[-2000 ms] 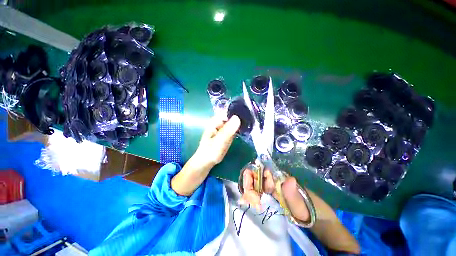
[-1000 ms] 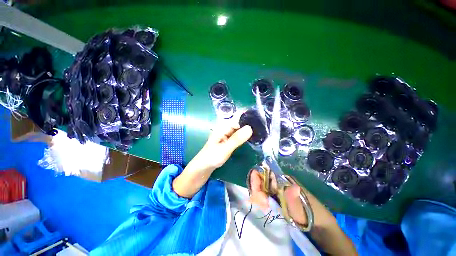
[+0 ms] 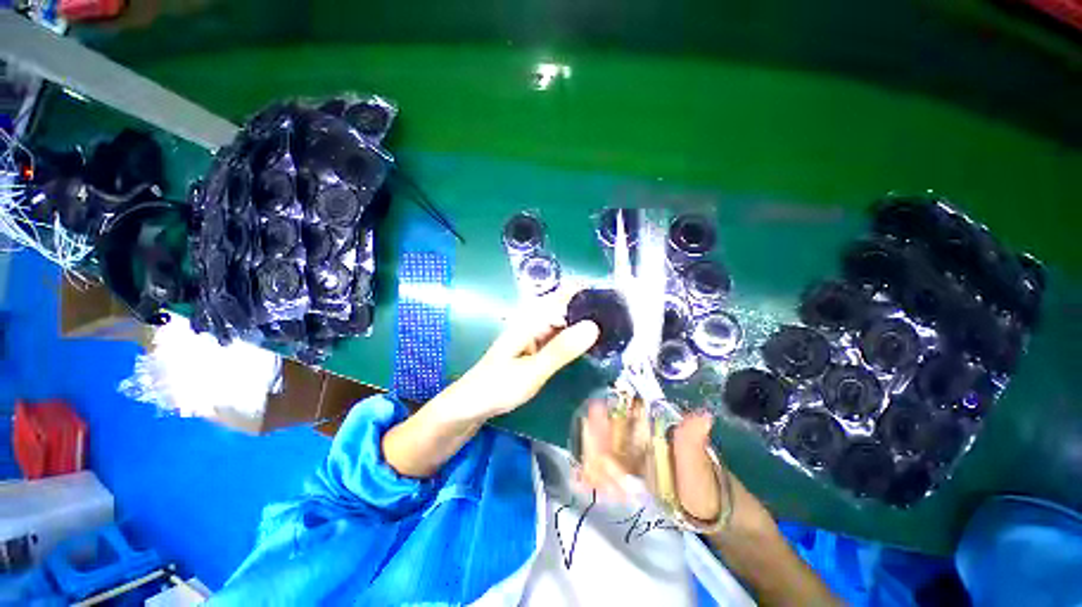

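My left hand (image 3: 508, 362) holds a round black part (image 3: 600, 321) between thumb and fingers, above the green bench. My right hand (image 3: 647, 457) is in the loop handles of the scissors (image 3: 642, 308), blurred. Their blades point away from me, just right of the held part; how far they are open is hard to tell. A cut strip (image 3: 530, 253) of two discs lies behind my left hand. Several cut pieces (image 3: 708, 282) lie beside and beneath the blades, partly hidden by them. A sheet of black parts (image 3: 890, 344) lies at the right.
A tall stack of uncut sheets (image 3: 297, 225) stands at the left, with a blue perforated strip (image 3: 422, 320) beside it. Dark loops (image 3: 142, 255) and white wires lie at the far left. A white crumpled bag (image 3: 202, 377) and cardboard box (image 3: 291, 397) are below the bench edge.
The scissors' blades, apart at first, are now blurred and look closer together. My left hand still holds the black part, now slightly lower in view. The view has shifted slightly.
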